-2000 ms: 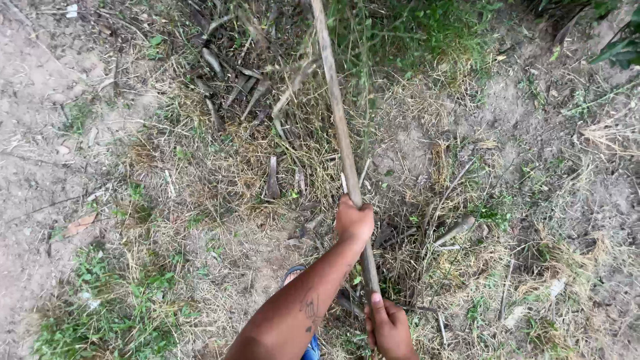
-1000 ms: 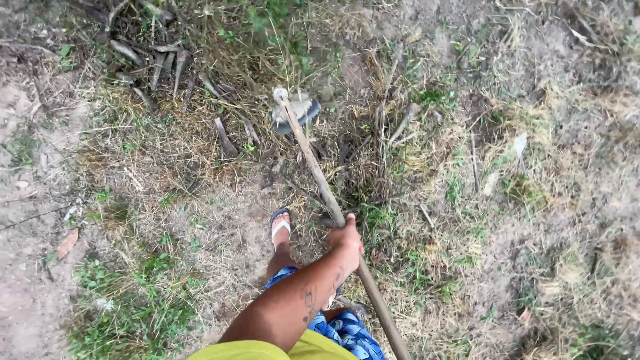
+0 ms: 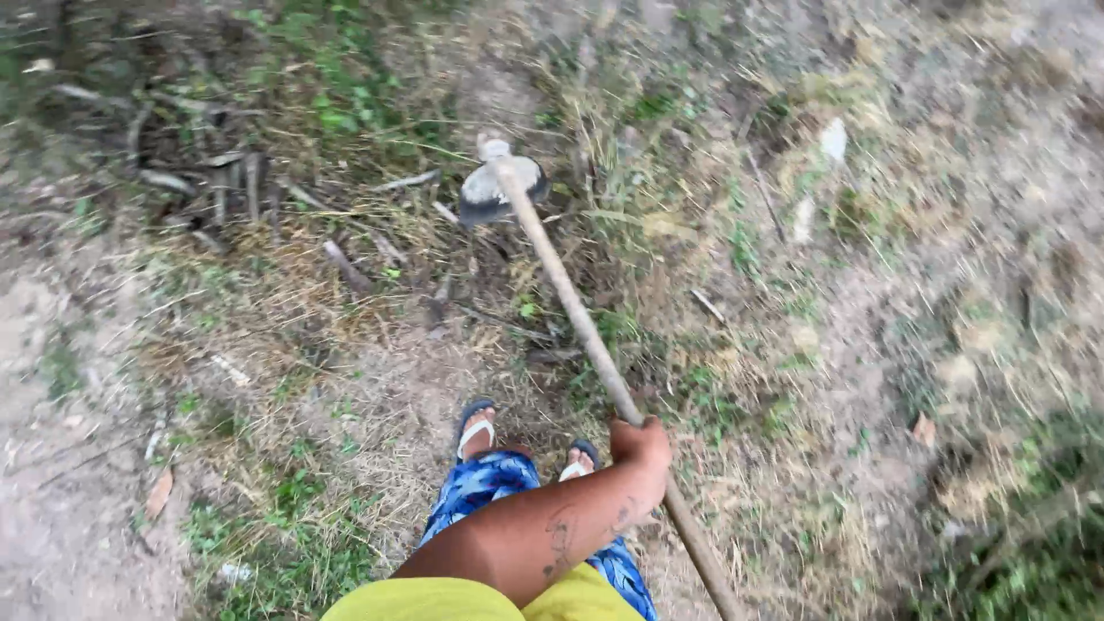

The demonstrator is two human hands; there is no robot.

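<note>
A hoe's long wooden handle (image 3: pixel 582 319) runs from the upper middle down to the bottom edge, right of centre. My left hand (image 3: pixel 640 444) is closed around it, beyond my feet and a little to their right. At the far end, the rounded metal hoe blade (image 3: pixel 503 185) is over dry grass and weeds; whether it touches the ground I cannot tell. My right hand is outside the view, and the handle's near end is cut off by the bottom edge.
Cut sticks (image 3: pixel 250 185) lie in the upper left. My feet in flip-flops (image 3: pixel 477 431) stand on dry soil below the blade. Green weeds (image 3: pixel 345 95) grow at the top, and a leafy patch (image 3: pixel 1044 535) is at the lower right.
Two seconds ago both hands were seen on the handle and the blade was out of view; now the blade shows and my right hand does not. Since one second ago, the second foot has come into view.
</note>
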